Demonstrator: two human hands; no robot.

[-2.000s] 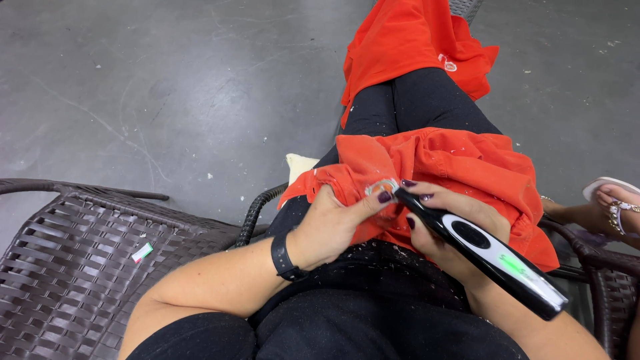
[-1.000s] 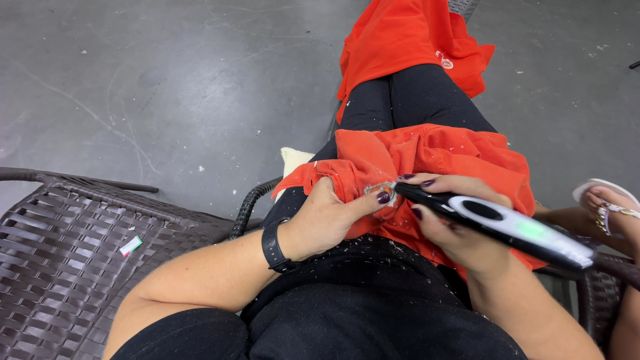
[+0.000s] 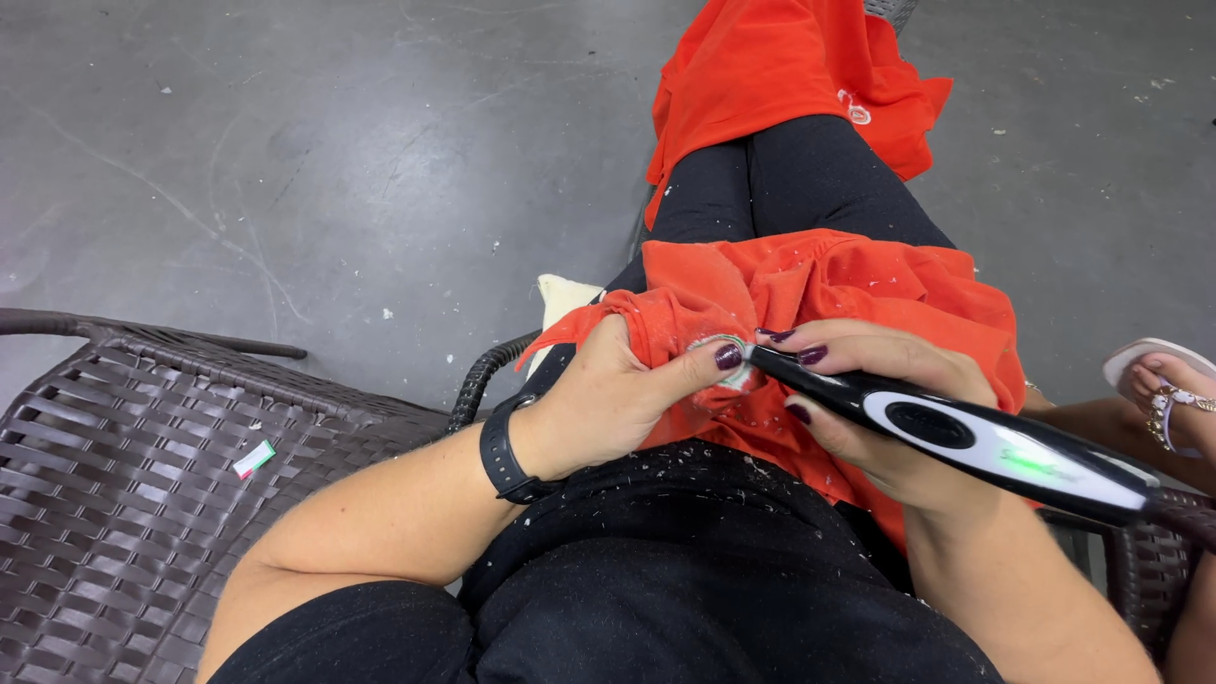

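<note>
My left hand (image 3: 608, 394) pinches a bunched orange-red fabric garment (image 3: 855, 275) on my lap, with its thumb beside a round embroidered patch (image 3: 733, 372). In my right hand (image 3: 893, 399) is a black and white handheld electric tool (image 3: 1007, 446) with a green light. Its narrow tip meets the patch edge next to my left thumb; the exact contact is hidden by my fingers. Pale fluff and thread bits lie on the garment and on my black clothing. Another orange-red garment (image 3: 779, 76) with a small white emblem covers my lower legs.
A brown woven chair (image 3: 123, 475) stands at the left, with a small white, green and red piece (image 3: 254, 459) on its seat. A cream cloth item (image 3: 562, 299) shows beside my leg. At the right are another person's sandalled foot (image 3: 1164, 380) and part of a woven chair (image 3: 1154, 570).
Both hands keep their holds on the garment and the tool. Around the left thumb, more of the patch's rim now shows than before.
</note>
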